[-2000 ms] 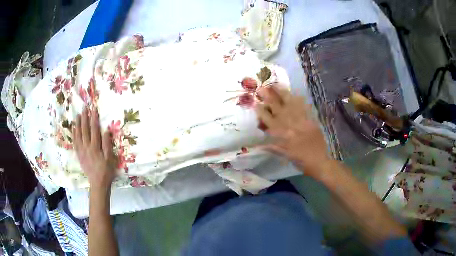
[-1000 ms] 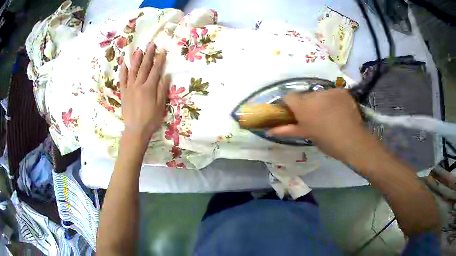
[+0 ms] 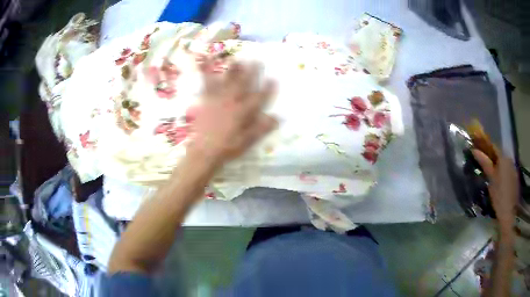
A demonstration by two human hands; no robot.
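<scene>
The floral dress [image 3: 308,104], cream with pink-red flowers and green-brown leaves, lies spread over the padded table. My left hand [image 3: 232,116] is blurred, over the middle of the dress, fingers somewhat apart; whether it touches the cloth is not clear. My right hand [image 3: 494,168] is at the far right, at the yellow-tan handle of the steam iron [image 3: 465,151]. The iron is on the dark grey-brown rest pad [image 3: 427,122]. The fingers are partly hidden and blurred, but they appear to be around the handle.
The white table [image 3: 267,213] shows along its front edge. A blue bar [image 3: 187,9] is at the far edge. A grey pointed plate [image 3: 443,16] lies at the far right corner. Striped garments [image 3: 96,229] are at the lower left.
The iron has moved right, from the dress onto the rest pad, with my right hand. My left hand has moved right across the dress.
</scene>
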